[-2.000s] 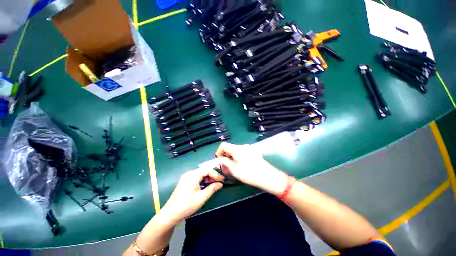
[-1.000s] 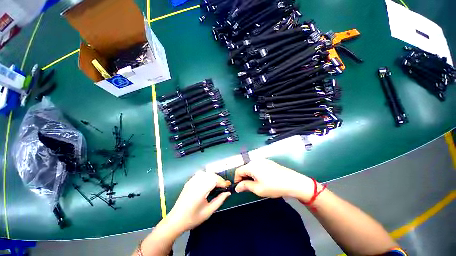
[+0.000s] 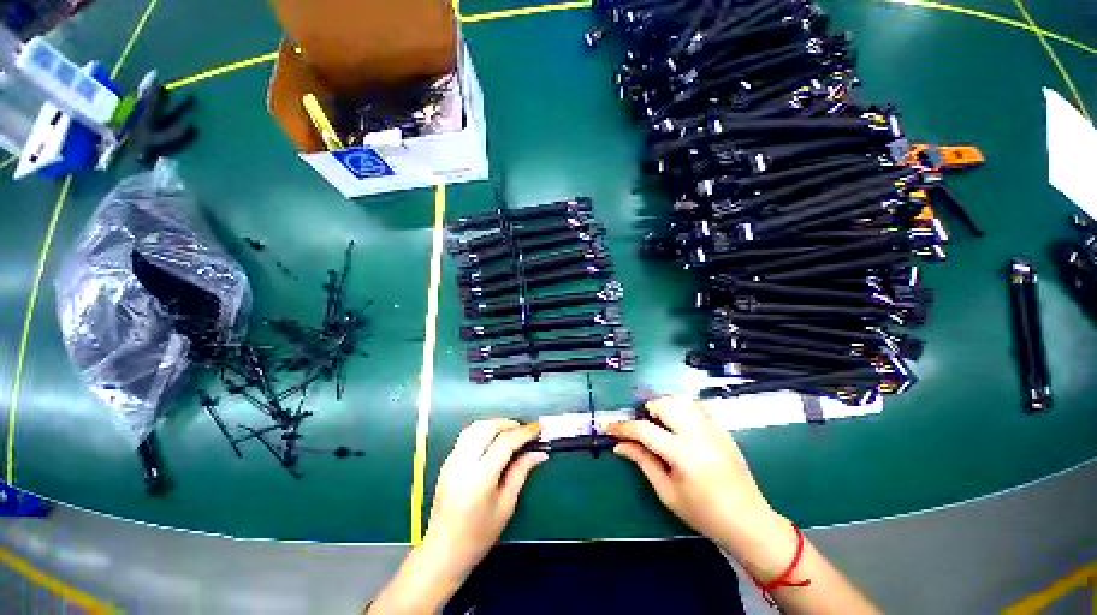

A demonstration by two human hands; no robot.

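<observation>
My left hand (image 3: 487, 475) and my right hand (image 3: 688, 459) hold a short black wire harness (image 3: 577, 443) level between them, one hand at each end. A thin black cable tie (image 3: 591, 402) stands up from its middle. The harness lies along the front edge of the white measuring template (image 3: 770, 412), which is partly covered by my right hand. A row of finished-looking black harnesses (image 3: 541, 300) with ties across them lies behind my hands. A large heap of harnesses (image 3: 794, 240) lies at centre right.
Loose cable ties (image 3: 283, 396) and a clear plastic bag (image 3: 150, 288) lie at left. An open carton (image 3: 403, 165) stands behind. An orange-handled tool (image 3: 950, 157) is beside the heap. A single harness (image 3: 1029, 336) and a white sheet (image 3: 1073, 154) are at far right.
The view has shifted, so the table items appear further right. My hands have moved apart along the harness, which now shows between them with an upright tie.
</observation>
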